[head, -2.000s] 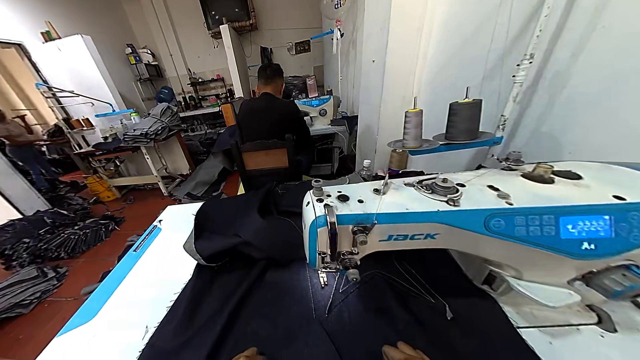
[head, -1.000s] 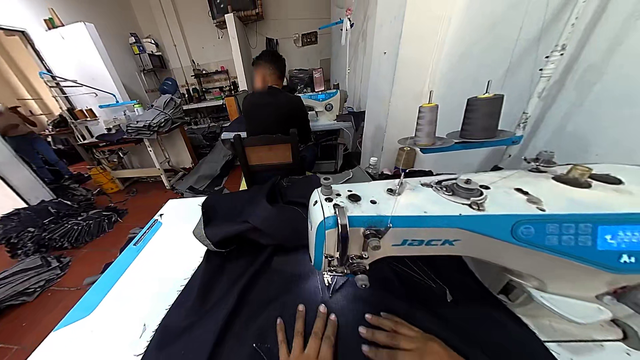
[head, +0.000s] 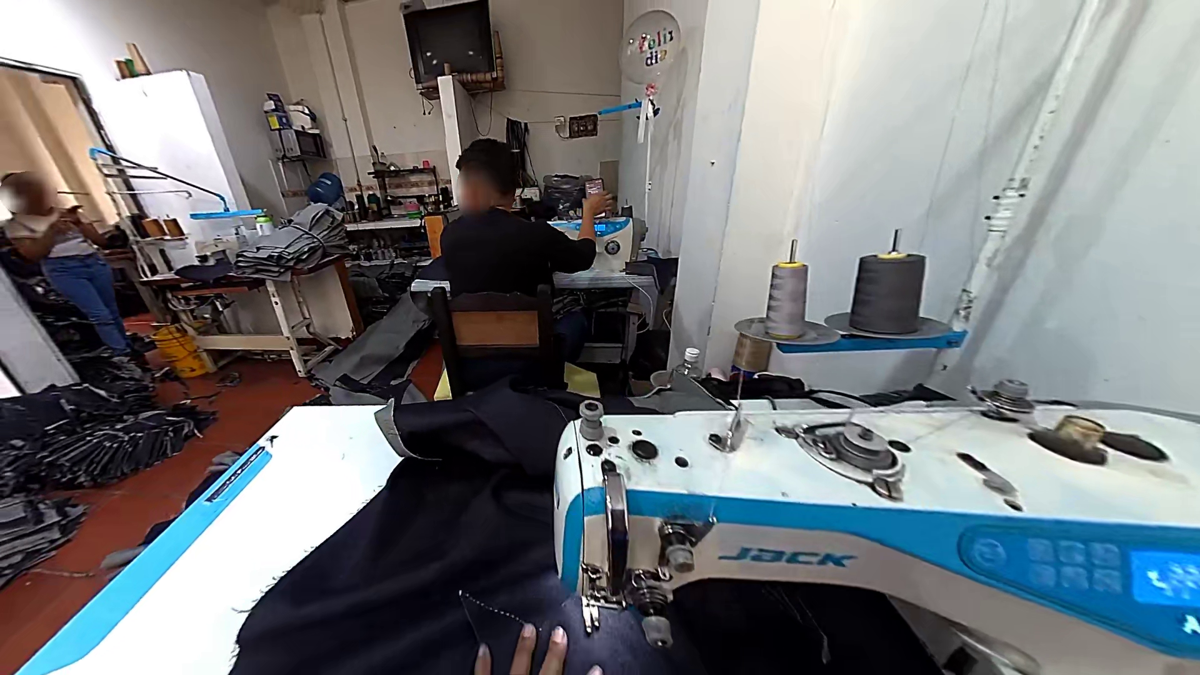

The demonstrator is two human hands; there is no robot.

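Dark navy fabric (head: 375, 562) lies over the white sewing table (head: 319, 469) and passes beneath the needle area of a white and blue Jack sewing machine (head: 797, 516). My left hand (head: 525, 652) rests on this cloth at the bottom edge, fingers apart, just left of and below the presser foot (head: 591, 614). A pale stitched line (head: 492, 609) forms an angle on the cloth beside my fingertips. Of my right hand, at most a fingertip shows at the bottom edge; whose finger it is cannot be told.
Two thread cones (head: 886, 295) stand on a blue holder behind the machine. Ahead, a person in black (head: 506, 248) sits on a wooden chair (head: 495, 330) at another machine. Another person (head: 70, 253) stands at the far left. Piles of dark cloth (head: 103, 441) lie on the red floor.
Both hands showed on the cloth a second ago; now mainly the left shows, lower in view. The angled stitch line now shows left of the needle. The seated person's arm is now raised.
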